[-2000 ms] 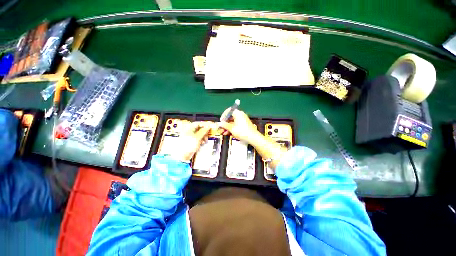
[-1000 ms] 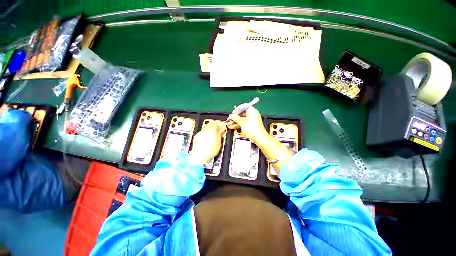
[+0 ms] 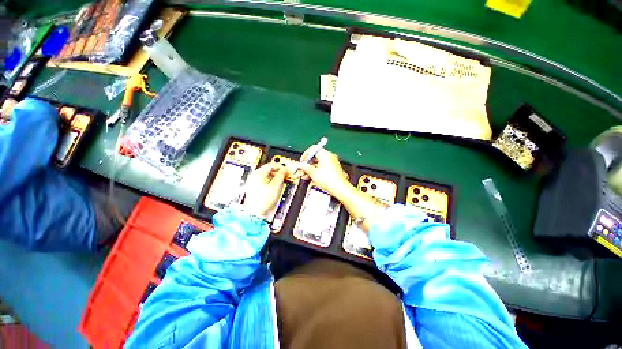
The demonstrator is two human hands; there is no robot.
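A long black phone tray [image 3: 402, 176] lies in front of me with several orange-rimmed phone housings [image 3: 318, 215], one per slot. My left hand [image 3: 262, 189] is over the second housing from the left, fingertips pinched near its camera corner; whether they hold a small part is too small to tell. My right hand [image 3: 325, 172] is beside it, shut on a thin silver-white tool [image 3: 314, 150], probably tweezers, which points up and right. Its fingertips meet the left ones above the top of the second slot.
A cream sheet [image 3: 412, 88] on a black tray and a small-parts box [image 3: 522, 144] lie behind. A tape dispenser [image 3: 576, 204] and clear perforated strip [image 3: 506, 225] are at right. At left are a bubble bag [image 3: 179, 123], orange air gun [image 3: 129, 95], red tray [image 3: 129, 272] and another person's blue sleeve [image 3: 31, 177].
The view has turned, so the bench items sit further right or tilted. Both hands have moved from the middle housing to the second from the left. The right hand still holds the tool.
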